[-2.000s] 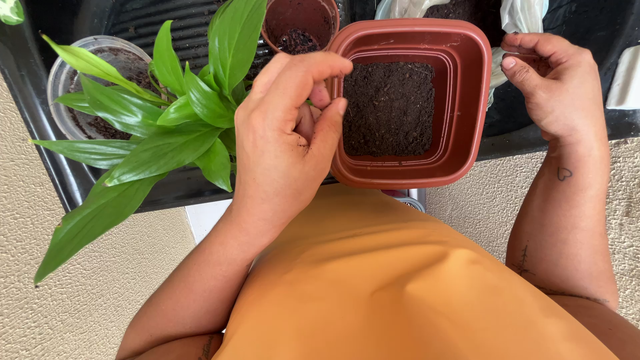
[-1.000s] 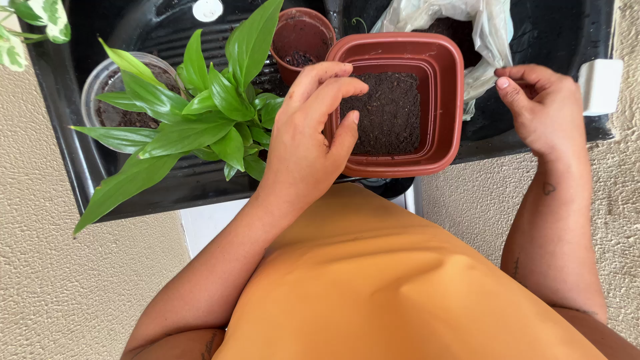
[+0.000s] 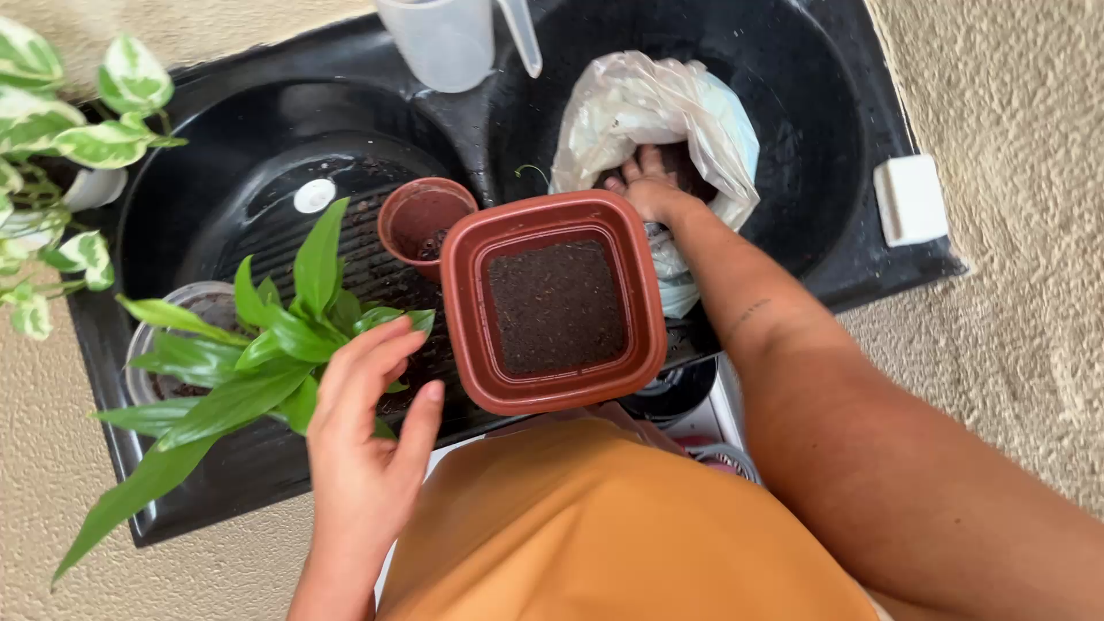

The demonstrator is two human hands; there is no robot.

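A square reddish-brown plastic pot (image 3: 556, 302) with dark soil in its bottom rests at the near edge of the black sink, against my front. My left hand (image 3: 375, 423) is beside the pot's left side, fingers apart, holding nothing, close to the leaves of a green plant (image 3: 285, 345). My right hand (image 3: 651, 185) reaches into the mouth of a whitish plastic bag (image 3: 638, 95) of dark soil; its fingers are spread, partly on the soil. A small round brown pot (image 3: 427, 220) with a little soil stands left of the square pot.
The black double sink (image 3: 474, 142) spans the view. A clear tub of soil (image 3: 185, 302) sits behind the plant's leaves. A translucent measuring jug (image 3: 448, 43) stands at the back. A variegated plant (image 3: 112, 129) hangs over the left corner; a white block (image 3: 912, 200) lies on the right rim.
My right hand has moved from the bag's outer edge into its mouth. My left hand has moved off the square pot to its left. The view has shifted, showing more of the sink.
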